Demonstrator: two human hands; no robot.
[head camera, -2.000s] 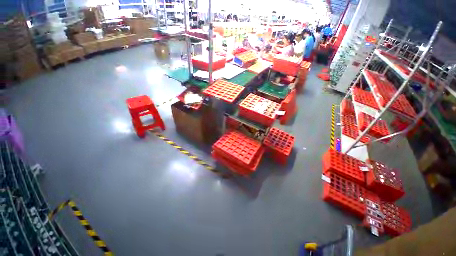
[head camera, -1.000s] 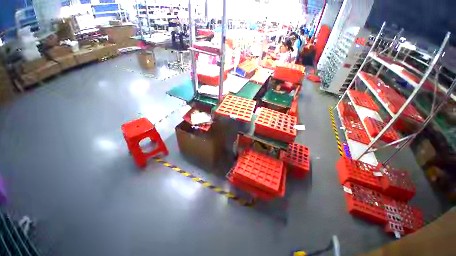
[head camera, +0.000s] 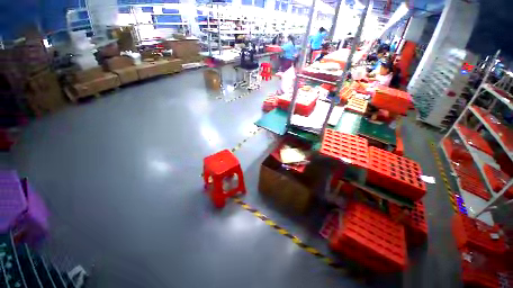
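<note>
Neither of my hands is in the picture. Nearest in front of me, a red plastic stool (head camera: 223, 175) stands upright on the grey floor. To its right is an open brown carton (head camera: 286, 185) with a red tray and pale material in its top. Red gridded trays (head camera: 368, 236) are stacked low at the right, and more gridded trays (head camera: 371, 160) lie above them at the end of the green-topped bench (head camera: 274, 121). No trolley part or carton load shows in this view.
Yellow-black floor tape (head camera: 281, 230) runs from the stool to the trays. Purple covers (head camera: 19, 202) and a wire rack (head camera: 28, 264) are at left. Brown cartons (head camera: 135, 70) line the back left. A shelf with red trays (head camera: 478, 146) stands right. People are at the back.
The view has turned left, so stool, carton and trays sit further right and closer. The trolley handle and brown carton edge at lower right have left the picture. Purple covers show more fully at left.
</note>
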